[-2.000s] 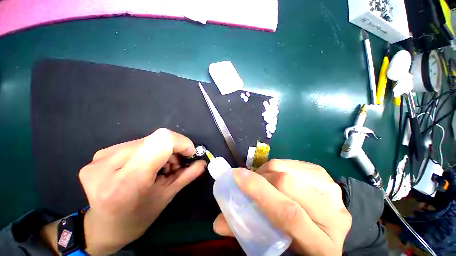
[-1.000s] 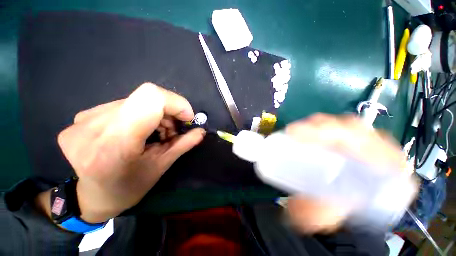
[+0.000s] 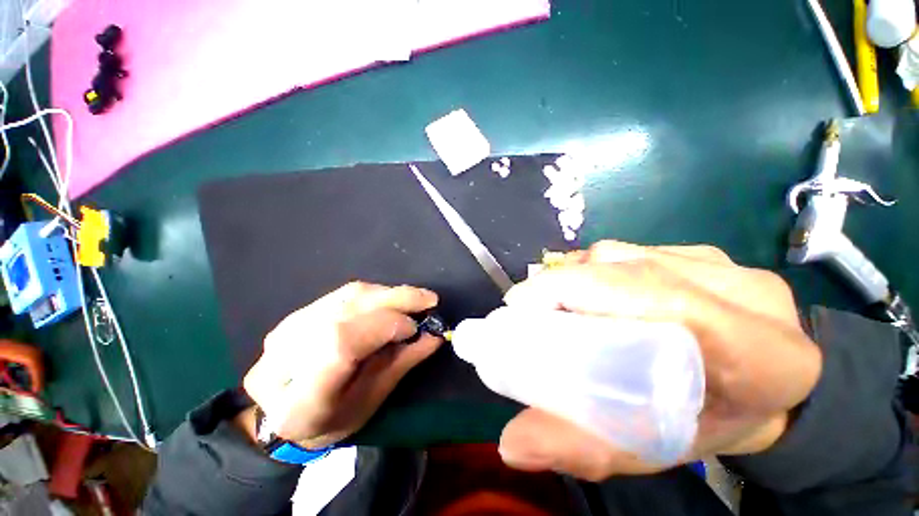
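My left hand [image 3: 348, 353] pinches a tiny glossy black housing [image 3: 433, 325] between thumb and fingertips, over the black mat [image 3: 302, 232]. Most of the housing is hidden by the fingers. My right hand [image 3: 695, 343] holds a translucent white squeeze bottle [image 3: 595, 373] lying tilted to the left. Its thin yellowish tip [image 3: 452, 337] is at the housing; whether it touches cannot be told. Silver tweezers [image 3: 464, 232] lie on the mat, their wide end close to my right hand. A small yellow-gold patch [image 3: 554, 259] shows just above my right fingers, partly covered.
A white block [image 3: 457, 141] and small white dots [image 3: 564, 197] are at the mat's upper right. Black pieces [image 3: 106, 71] sit on the pink sheet [image 3: 252, 71]. A blue device [image 3: 42, 275] and yellow connector [image 3: 94, 237] with cables are left. An air gun [image 3: 824, 217] lies right.
The bottle tip moved away to the right, then came back to the housing. The view has shifted, so the left bench side with the blue device and black pieces now shows.
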